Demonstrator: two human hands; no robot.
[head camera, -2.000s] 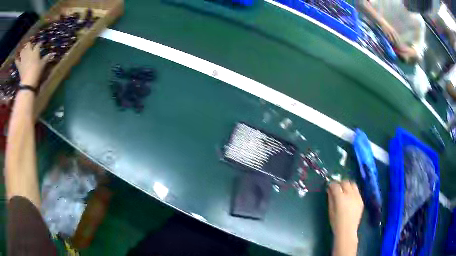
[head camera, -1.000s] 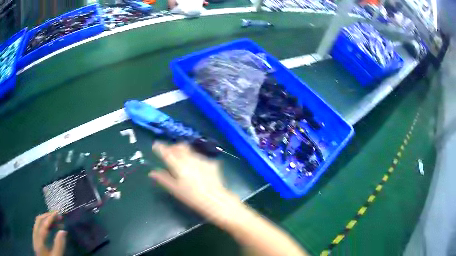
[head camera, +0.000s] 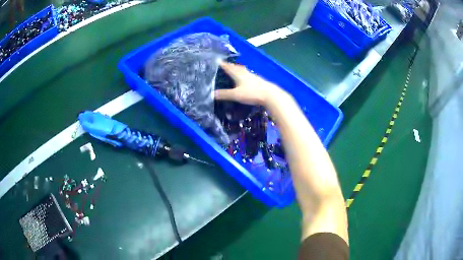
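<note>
My right hand (head camera: 243, 87) reaches into the large blue parts bin (head camera: 274, 195), thumb and fingers apart, at the edge of the crumpled greyish plastic bag (head camera: 188, 66). Its fingertips are at the bag's edge; whether they grip it I cannot tell. Dark parts with small shiny bits (head camera: 254, 134) lie in the bin below the hand. My left hand is not in view.
The blue electric screwdriver (head camera: 122, 136) lies left of the bin, its bit towards the bin wall, its cord running to the bench edge. The screw tray (head camera: 45, 223) and wired circuit boards (head camera: 78, 195) are at lower left. Another blue bin (head camera: 350, 33) stands upper right.
The view has shifted right. My right hand has moved from beside the screwdriver into the blue bin, at the plastic bag. My left hand, earlier by the screw tray, has left the picture.
</note>
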